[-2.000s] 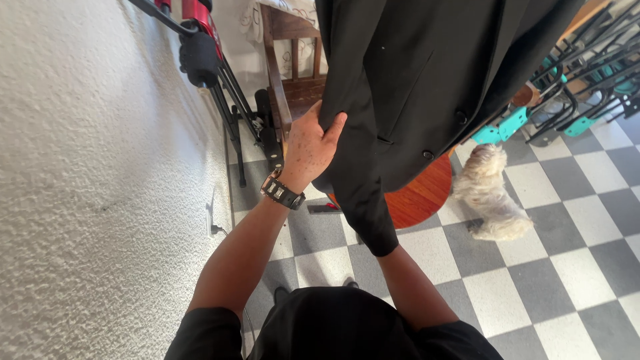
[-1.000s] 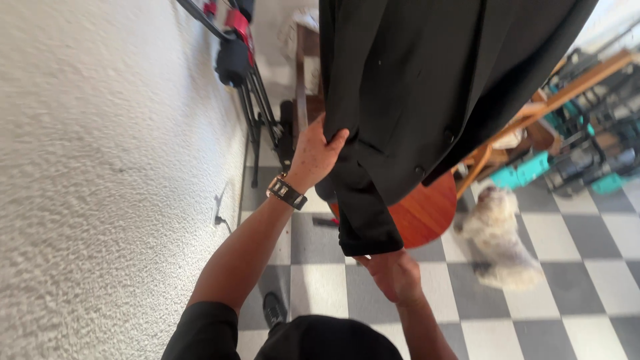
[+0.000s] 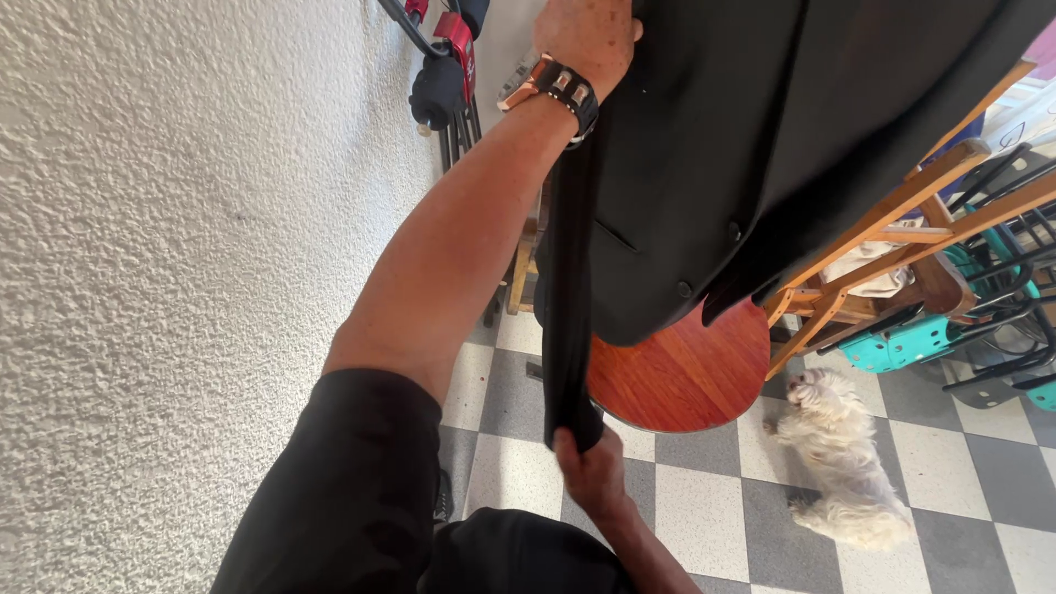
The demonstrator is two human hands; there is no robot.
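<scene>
A black suit jacket (image 3: 685, 165) with buttons on its front hangs before me over a round wooden seat or tabletop (image 3: 693, 371). One sleeve (image 3: 569, 313) stretches down along its left side. At the sleeve's cuff, my right hand (image 3: 592, 474) grips the fabric between thumb and fingers. My left hand (image 3: 586, 37), with a watch (image 3: 553, 91) on the wrist, is high up at the jacket's left edge by the upper sleeve; its fingertips are partly hidden, and whether they hold the cloth cannot be seen.
A textured white wall (image 3: 190, 214) runs along my left, with a red and black stand (image 3: 454, 74) beside it. A small white dog (image 3: 850, 462) is on the checkered floor at right. Behind it are wooden frames (image 3: 899, 223) and turquoise and black folded chairs (image 3: 899, 342).
My left hand has moved up the sleeve. My right hand, inside the sleeve's end two seconds ago, came out and now grips the cuff from outside.
</scene>
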